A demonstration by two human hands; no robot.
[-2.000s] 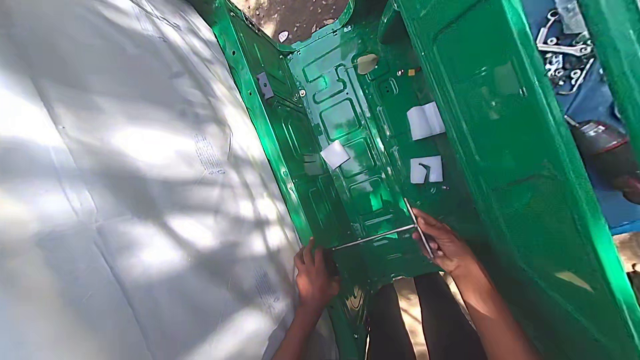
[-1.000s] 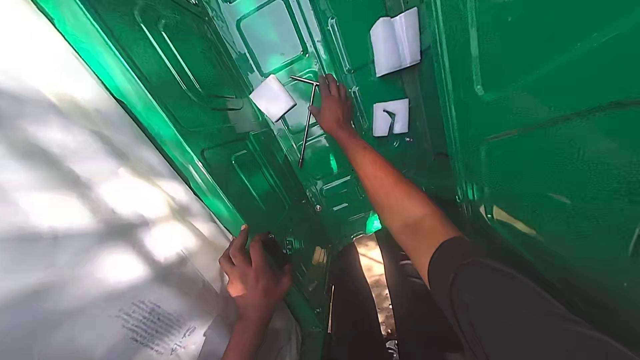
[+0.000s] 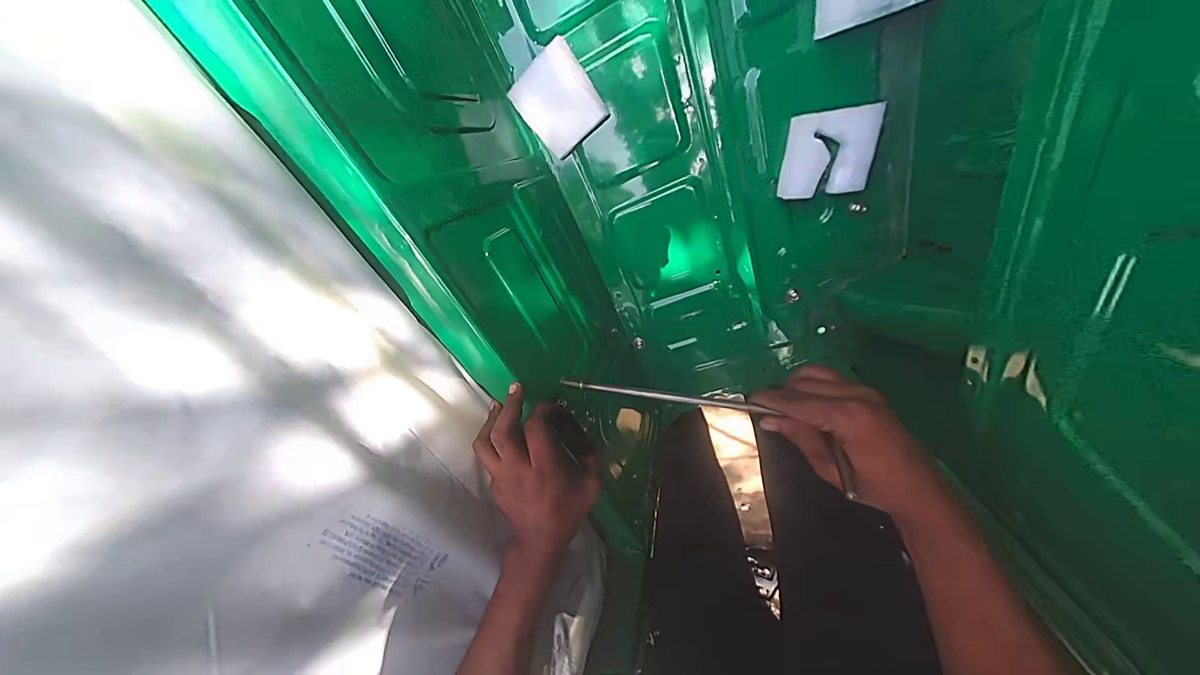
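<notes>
My right hand [image 3: 844,427], at the lower centre right, grips the handle end of a metal T-handle wrench [image 3: 647,394]. Its thin shaft points left, and the tip is just above and right of my left hand [image 3: 539,459]. The left hand rests with spread fingers at the edge of the green painted sheet-metal body [image 3: 525,281]; a dark object lies partly behind its fingers, and whether they hold it cannot be told. Bolts [image 3: 793,295] sit in the green metal above the right hand.
White pads, one square [image 3: 560,98] and one with a dark slot-like shape [image 3: 832,152], lie on the green floor panel. A white printed sheet [image 3: 234,422] covers the left side. A green side wall [image 3: 1106,281] rises at right. My dark-clothed legs [image 3: 825,562] are below.
A second ago the wrench lay under my right hand near the square pad; the right hand has now drawn back toward me with it, its shaft pointing at the left hand.
</notes>
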